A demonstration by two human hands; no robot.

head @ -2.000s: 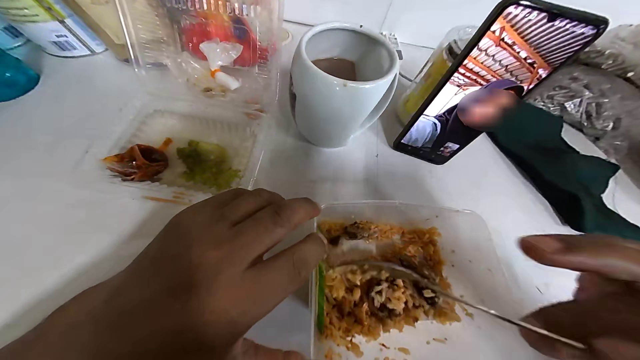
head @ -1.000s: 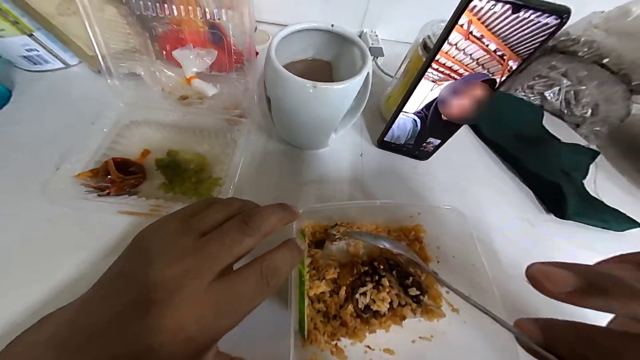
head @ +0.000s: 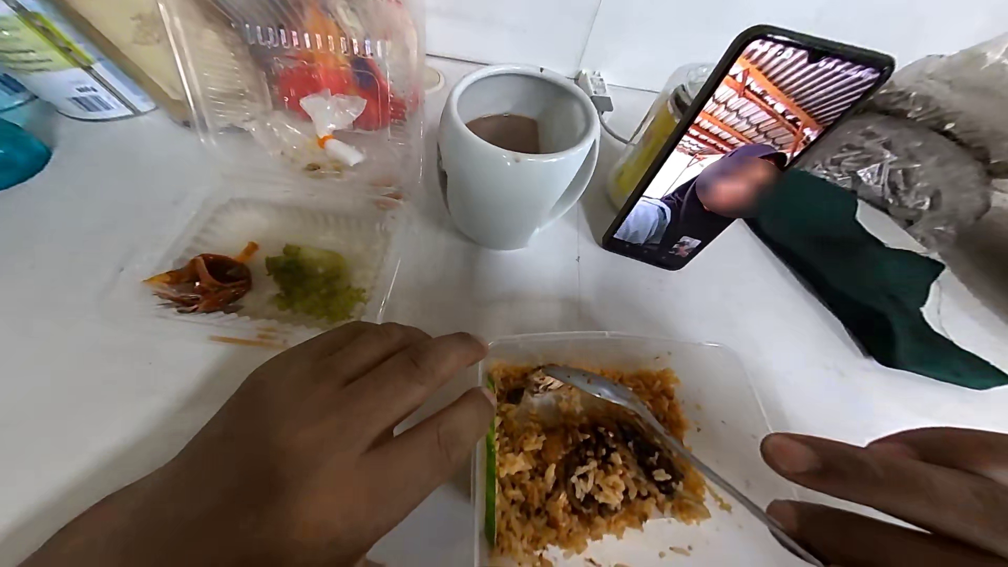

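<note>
A clear plastic food container (head: 732,378) holds fried rice (head: 543,472) with dark pieces and a green strip along its left wall. My left hand (head: 339,441) rests at the container's left edge, its fingertips touching the rim. Across the rice lies a metal spoon (head: 669,441), bowl end down near the back, its handle running toward the lower right. My right hand (head: 890,496) is at the right, fingers apart; a lower finger is beside the spoon's handle, and whether it touches the handle is unclear.
Behind the container stands a white mug (head: 512,181) with brown drink. A phone (head: 732,150) showing a video call leans on a jar (head: 657,134), beside dark green cloth (head: 850,276). At left, an open clear clamshell box (head: 386,260) holds red sauce and green food. Plastic bags (head: 906,165) lie back right.
Since two seconds ago the spoon's bowl has shifted over the rice, and more dark food shows in the middle. My left hand stays at the container's edge.
</note>
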